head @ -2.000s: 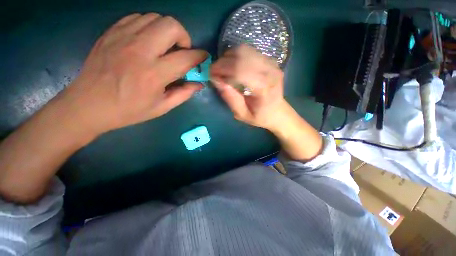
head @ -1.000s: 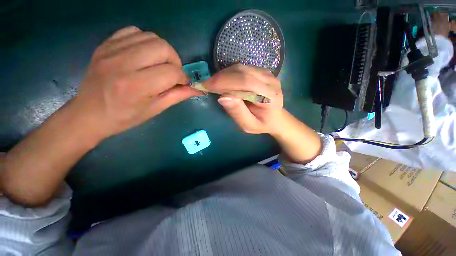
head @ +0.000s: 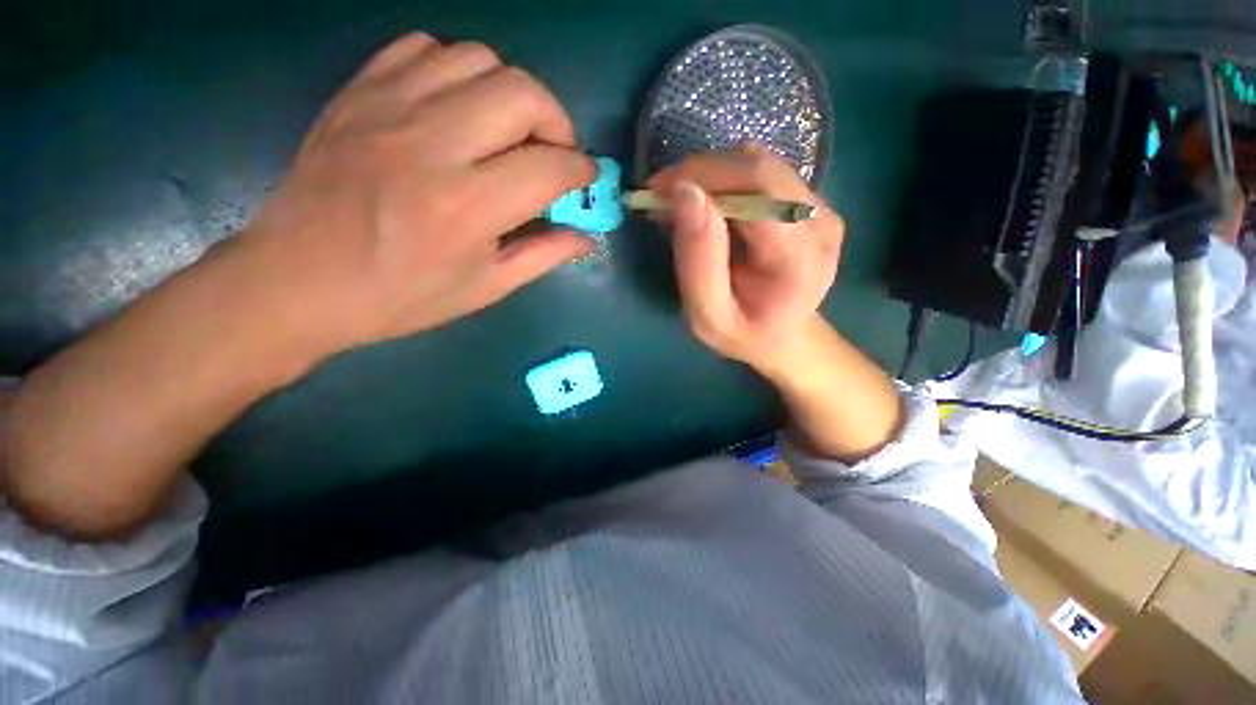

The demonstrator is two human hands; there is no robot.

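A turquoise plastic housing (head: 591,200) is between the thumb and fingers of my left hand (head: 413,193), partly hidden by them. My right hand (head: 755,262) holds a thin tan pick-up pen (head: 737,207), its front end close to the housing's right side and its darker rear end pointing right. A second turquoise housing (head: 565,383) with a dark cross-like mark lies flat on the bench below my hands. The round grey parts dish (head: 733,99), speckled with shiny dots, stands behind my right hand, which covers its lower edge.
A black ribbed equipment box (head: 964,200) stands at the right, with a white-wrapped handle (head: 1191,331) and cables beside it. Brown cartons (head: 1102,565) are at the lower right. A person in white (head: 1074,427) is at the right edge. Small specks lie on the dark green bench (head: 344,441).
My left hand has gone from pinching near the pen's tip to gripping the housing, which was lying behind my fingers. The pen has moved right and points more level. The whole view has shifted slightly.
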